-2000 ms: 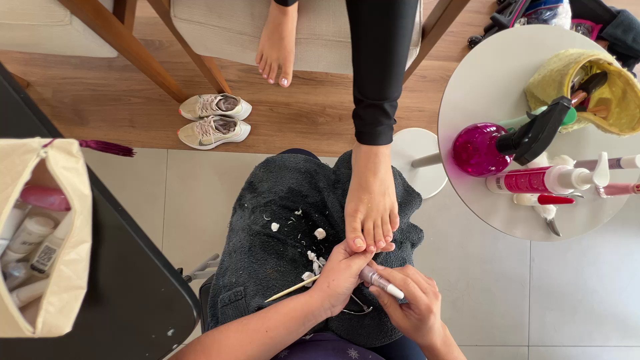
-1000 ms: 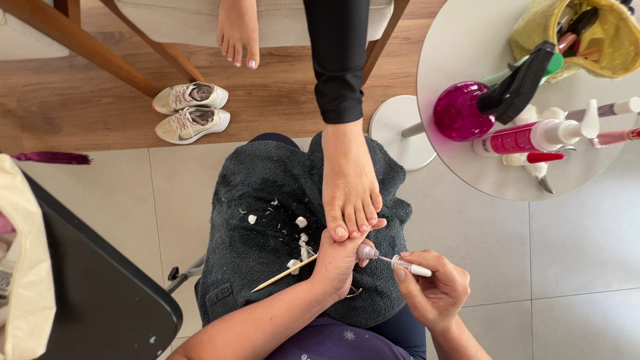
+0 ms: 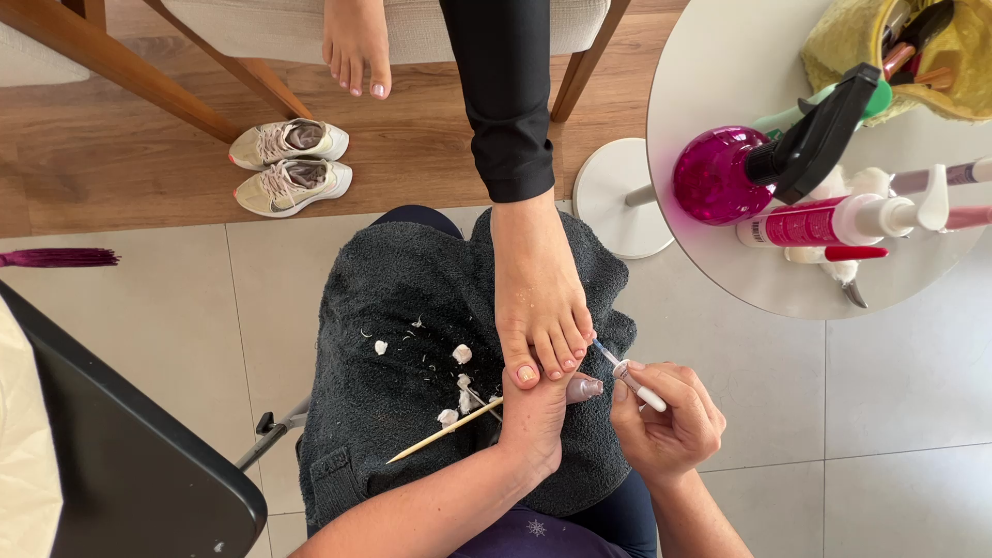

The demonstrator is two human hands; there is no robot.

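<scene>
Another person's bare foot (image 3: 536, 287) rests on a dark towel (image 3: 387, 287) over my lap. My left hand (image 3: 535, 418) is under its toes and holds a small nail polish bottle (image 3: 584, 389) and a pointed wooden stick (image 3: 446, 430); its fingers are largely hidden. My right hand (image 3: 670, 422) pinches the white cap of a nail polish brush (image 3: 639, 386), whose tip touches or nearly touches the smallest toe. Cotton bits (image 3: 462, 354) and nail clippings lie on the towel. Part of a thin metal tool (image 3: 487, 404) shows near the stick.
At the right, a round table (image 3: 713, 267) holds a magenta spray bottle (image 3: 721, 176), a pump bottle (image 3: 825, 222) and a yellow bag (image 3: 845, 46). A black tray table (image 3: 147, 434) is at the left. Sneakers (image 3: 293, 186) sit on the floor beside a chair.
The brush was at the bottle's mouth one second ago; my right hand has brought it up to the smallest toe. My left hand still holds the bottle beneath the foot.
</scene>
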